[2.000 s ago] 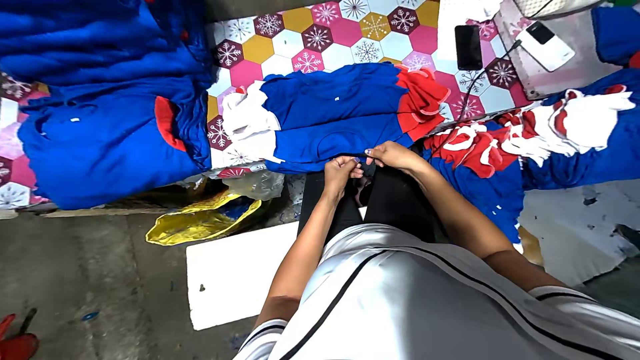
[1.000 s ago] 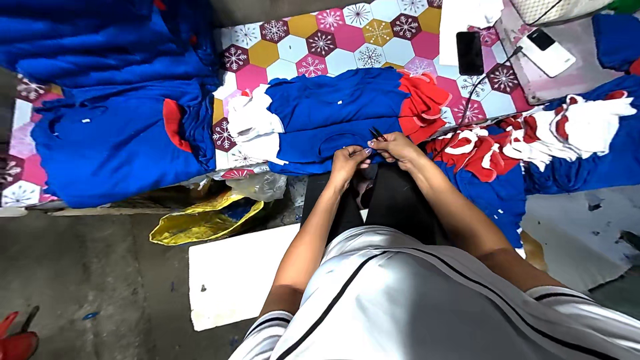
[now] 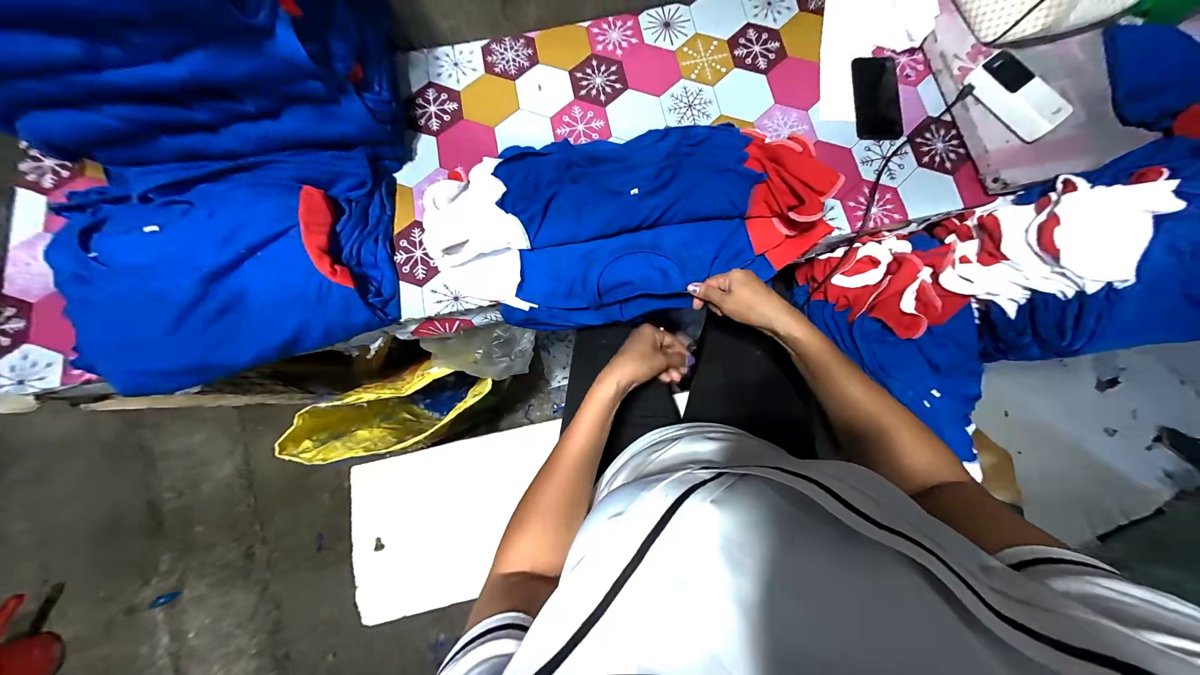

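Blue fabric garment pieces (image 3: 637, 192) lie across the table before me, with white cloth (image 3: 473, 230) at their left end and ruffled red cloth (image 3: 787, 197) at their right end. My right hand (image 3: 741, 297) pinches the near edge of the blue fabric between thumb and fingers. Lower and to the left, over my lap, my left hand (image 3: 653, 356) is curled, its fingers bent inward; whether something small is inside it cannot be seen. The two hands are apart.
Blue fabric piles (image 3: 216, 272) lie at left. Red and white pieces (image 3: 937, 272) rest on blue cloth at right. A phone (image 3: 877, 98) and a white device (image 3: 1020, 94) with a cable lie at the back right. A yellow bag (image 3: 375, 422) and white board (image 3: 450, 516) are below.
My hands were together at the near edge of the blue fabric and have moved apart, the left one down toward my lap. A small dark item seen at my right hand a second ago no longer shows there.
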